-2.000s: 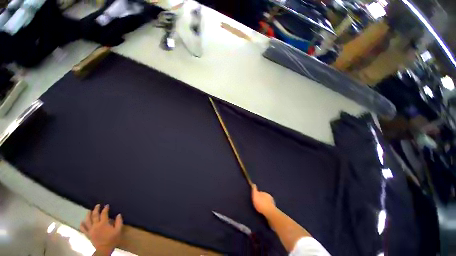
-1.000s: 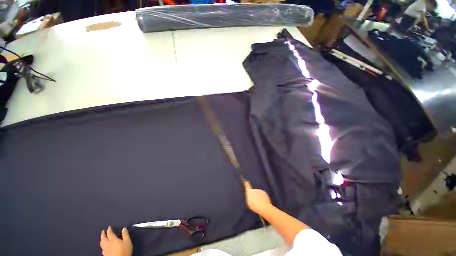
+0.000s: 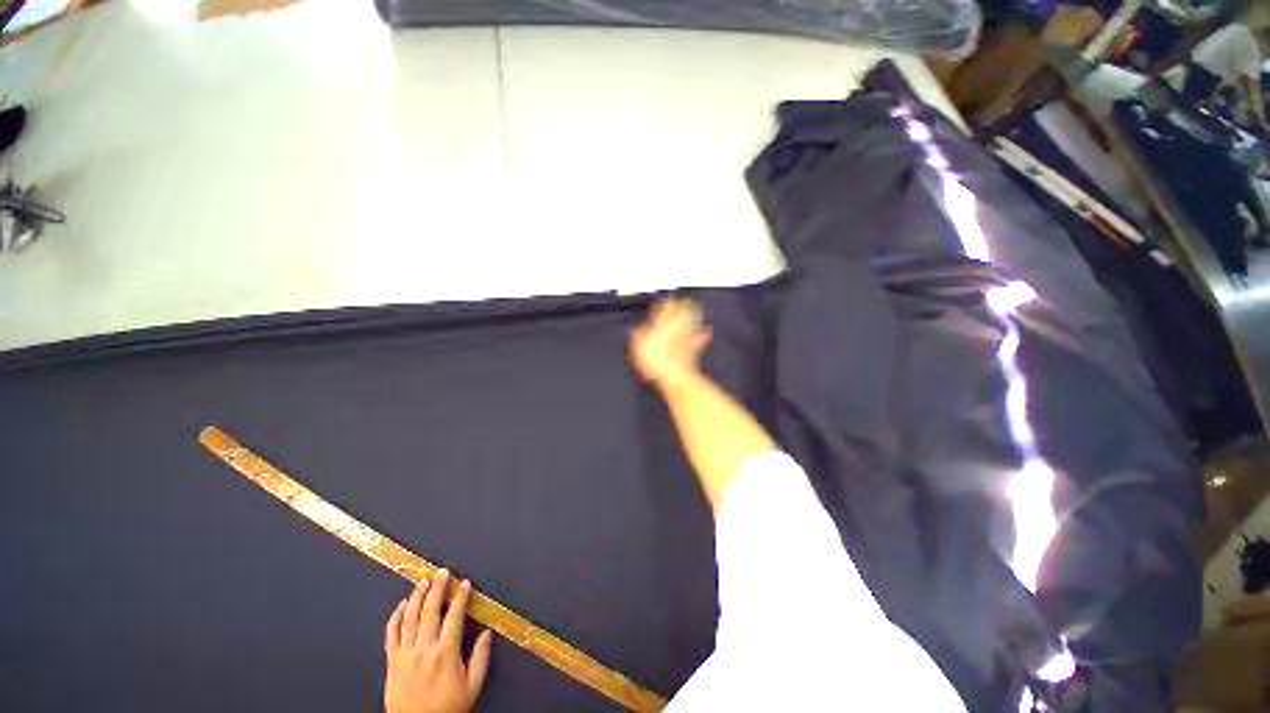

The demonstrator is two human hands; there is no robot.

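Black fabric (image 3: 418, 404) lies flat in layers on the table, its far edge showing stacked folds. A brown-yellow wooden measuring stick (image 3: 334, 522) lies diagonally on it. My left hand (image 3: 435, 648) rests flat at the near side, fingertips touching the stick's near edge, thumb apart. My right hand (image 3: 671, 341) is blurred at the fabric's far edge, right of a small step in that edge; its grip is unclear. My sleeve covers the near right part of the fabric.
Loose fabric supply (image 3: 891, 376) is heaped in shiny folds on the right. A plastic-wrapped fabric roll (image 3: 696, 17) lies along the far side of the pale table (image 3: 418, 167). A small metal device (image 3: 21, 223) with black cord is at the far left.
My right hand has let go of the stick and reached to the fabric's far edge. The stick lies further left, tilted lower. My left hand now touches it. The shears are out of view.
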